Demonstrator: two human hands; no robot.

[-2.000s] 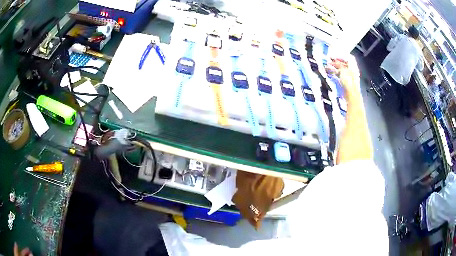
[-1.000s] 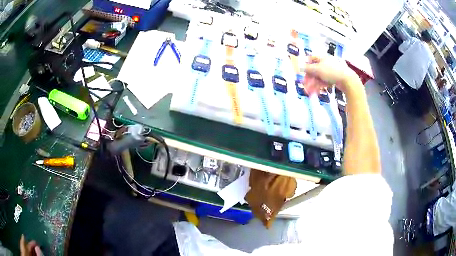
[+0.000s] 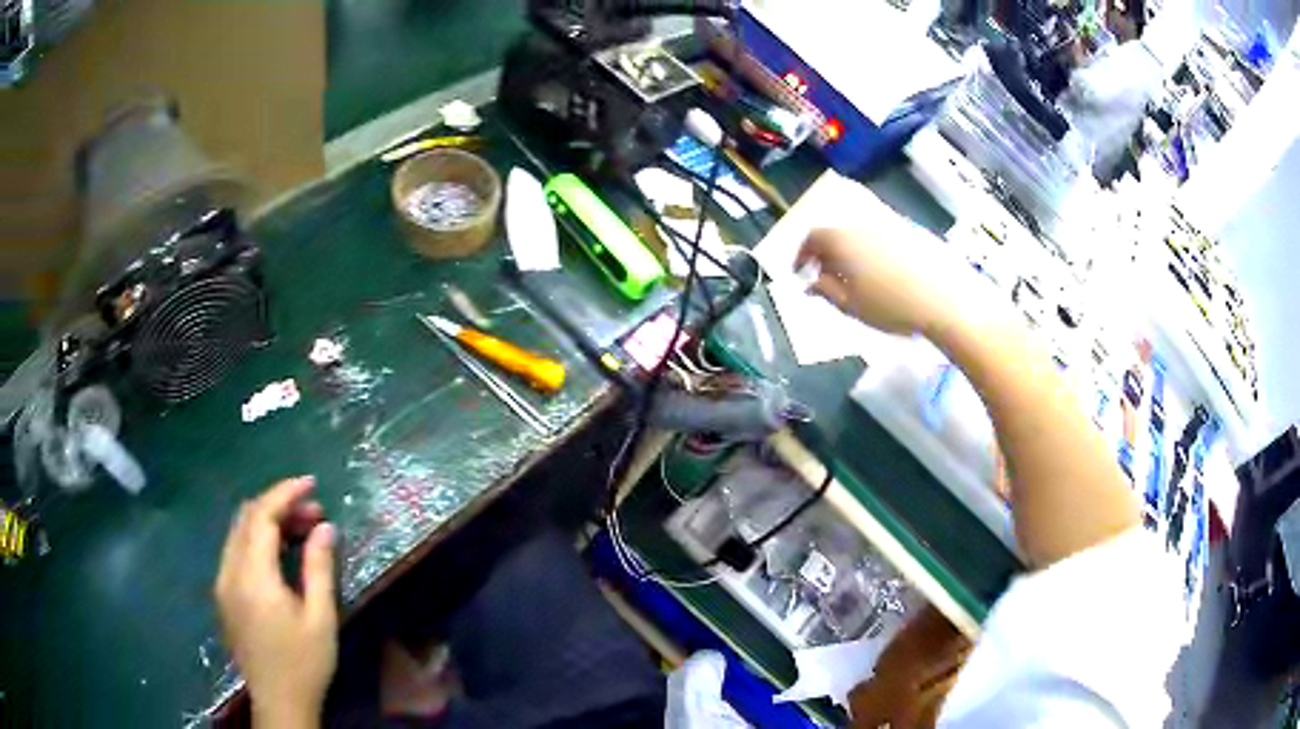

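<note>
My left hand is over the front left of the dark green bench mat, fingers curved and apart from the thumb, with nothing seen in it. My right hand is over white paper at the upper right, fingers bent together. Whether it holds something small cannot be told. An orange-handled pointed tool lies beside thin tweezers on the mat. The blue pliers do not show now. Strapped watches lie on a white tray at the right, blurred and partly behind my right arm.
A black round-grilled fan stands at left. A tape roll with small parts, a green tool and cables lie further back. A lower shelf holds a parts tray and a brown bag. Small white pieces lie on the mat.
The view has swung left to the bench. My right hand has moved from the watches to the white paper. My left hand now shows much more fully.
</note>
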